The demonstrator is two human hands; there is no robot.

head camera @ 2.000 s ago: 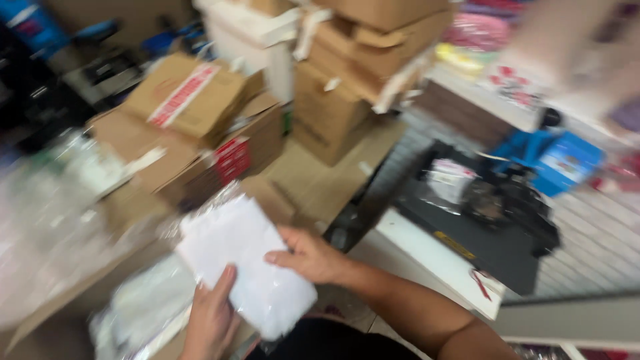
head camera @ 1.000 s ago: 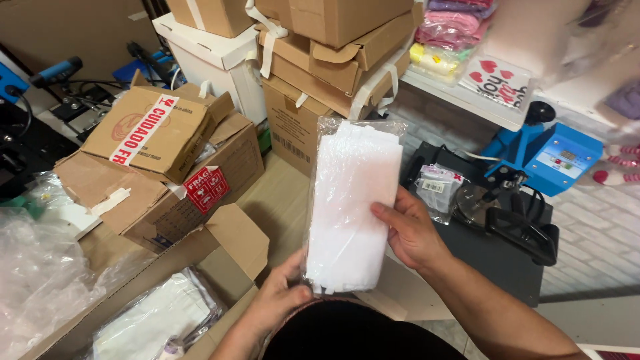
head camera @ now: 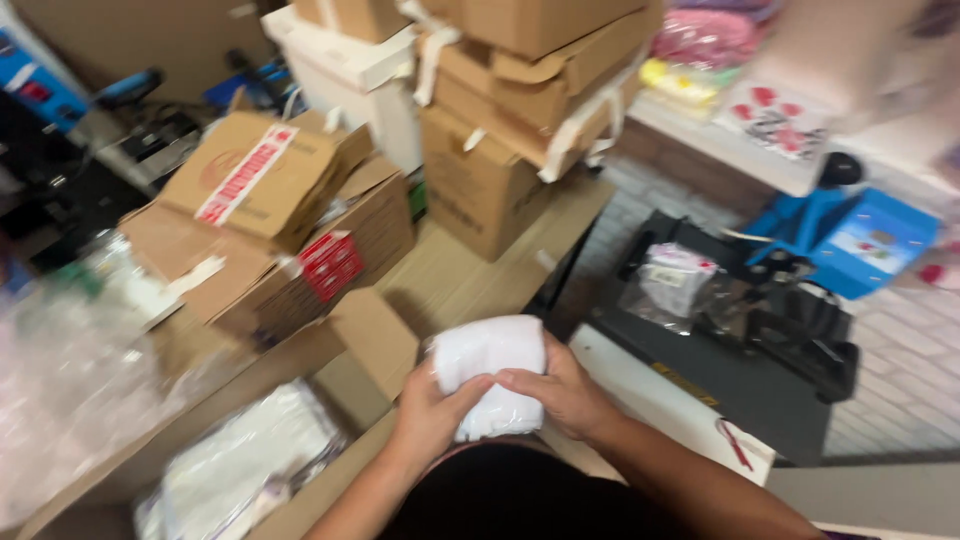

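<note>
A white bundle in clear plastic film [head camera: 491, 345], folded or bent into a compact shape, is held close in front of my body. My left hand [head camera: 435, 412] grips its left side, and my right hand [head camera: 559, 394] grips its right side. Both thumbs press on the near face and almost meet in the middle; most fingers are hidden behind the bundle. Left of my hands, an open cardboard box [head camera: 367, 334] holds more white packages in clear plastic [head camera: 247, 465]. What the bundle is made of cannot be told for certain.
An opened carton with a red label [head camera: 330, 266] and stacked cardboard boxes [head camera: 480, 180] stand on the table ahead. Clear plastic wrap [head camera: 67, 405] lies left. At right is a blue and black heat press [head camera: 877, 240] with a bagged item [head camera: 675, 281] on it, below a white shelf [head camera: 720, 154].
A second ago the bundle was a long, flat package held upright; now it is bent shorter and held lower. My left hand has moved up its left side.
</note>
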